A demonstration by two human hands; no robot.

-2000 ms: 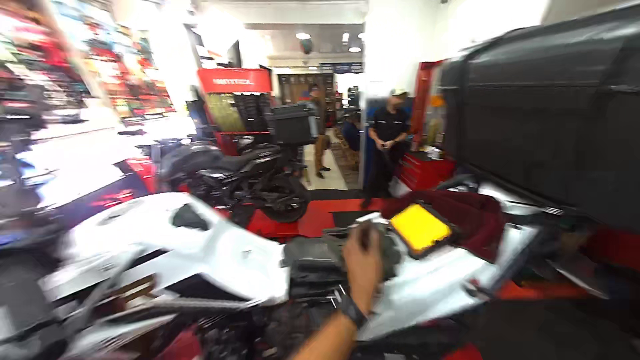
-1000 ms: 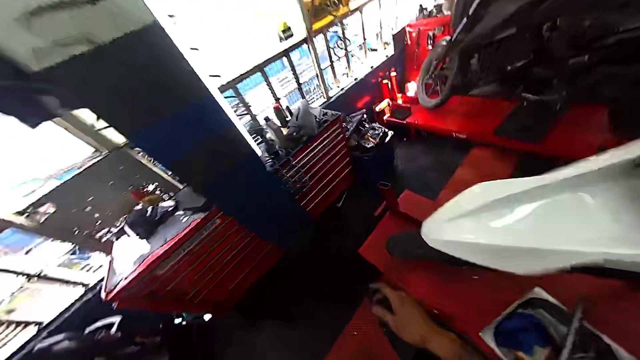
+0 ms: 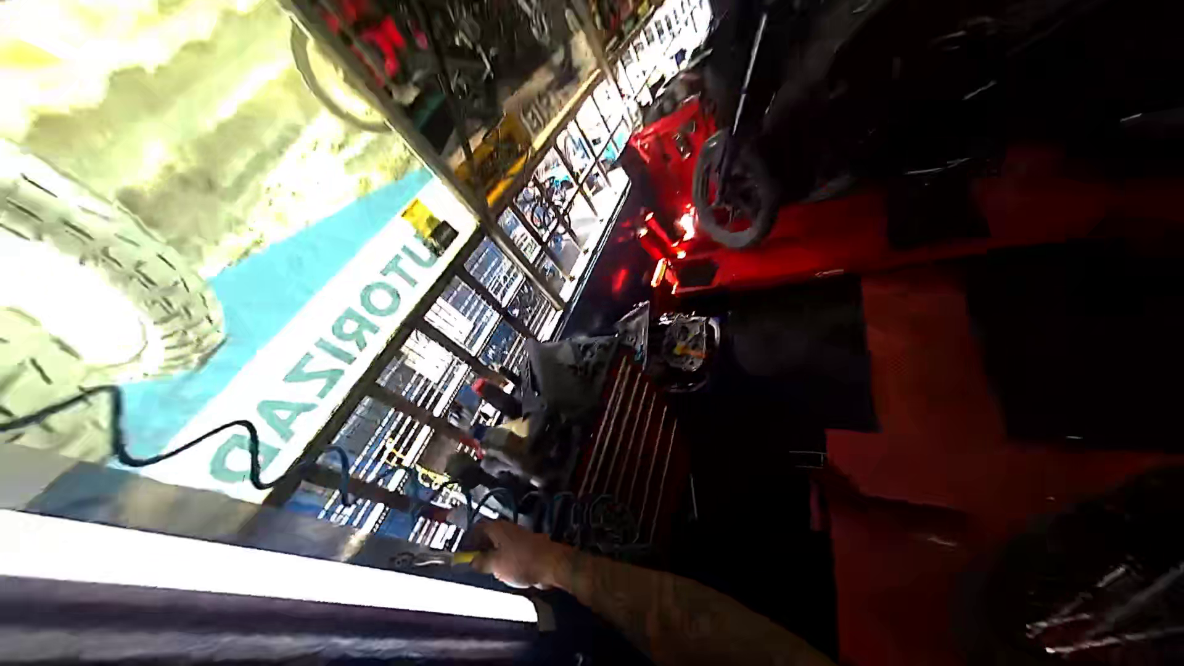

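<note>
My right hand (image 3: pixel 523 555) is at the lower middle, with the bare forearm running down to the lower right. Its fingers are closed around a hand tool with a yellow grip (image 3: pixel 465 558); the metal end points left, and blur hides its exact kind. A dark coiled hose (image 3: pixel 342 472) crosses behind the hand; whether the two touch, I cannot tell. Just below the tool lies the end of a bright white bar-shaped surface (image 3: pixel 277 573). My left hand is out of view.
The view is steeply tilted. A red tool chest (image 3: pixel 629 444) with cluttered items on top stands beyond the hand. Next to it is a container of metal parts (image 3: pixel 686 350). A motorcycle wheel (image 3: pixel 735 190) rests by a red platform (image 3: pixel 814 236). Barred windows (image 3: pixel 444 324) line the wall.
The view has swung and tilted strongly. A hand was low over a red surface with a dark object one second ago; now my right hand is by the coiled hose, holding the yellow-gripped tool.
</note>
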